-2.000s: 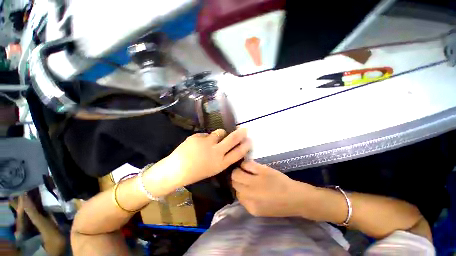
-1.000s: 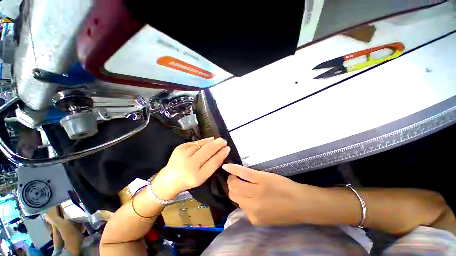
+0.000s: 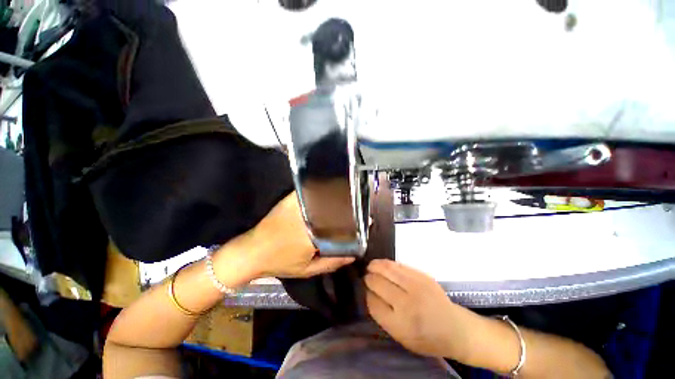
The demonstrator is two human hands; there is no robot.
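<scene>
A large black garment piece (image 3: pixel 185 189) is draped over the table left of the needle area. A narrow dark brown strip (image 3: pixel 382 226) runs from under the machine head down to my hands. My left hand (image 3: pixel 285 240) lies on the black cloth at the strip's left side, its fingers partly hidden by the shiny take-up lever guard (image 3: pixel 329 178). My right hand (image 3: pixel 407 307) pinches the cloth edge at the strip's lower end, near the table's front edge. The white sewing machine head (image 3: pixel 474 74) hides the needle and presser foot.
A grey round tension knob (image 3: pixel 469 216) with a coil spring is right of the guard. Snips (image 3: pixel 573 202) lie behind it at the right. A tape measure (image 3: pixel 518 294) lines the front edge. Tan cardboard (image 3: pixel 222 331) is below left. Part of another person (image 3: pixel 33 344) shows at lower left.
The view has shifted, so the machine head and guard now cover the middle and the snips are partly hidden. Both hands still stay at the strip's lower end.
</scene>
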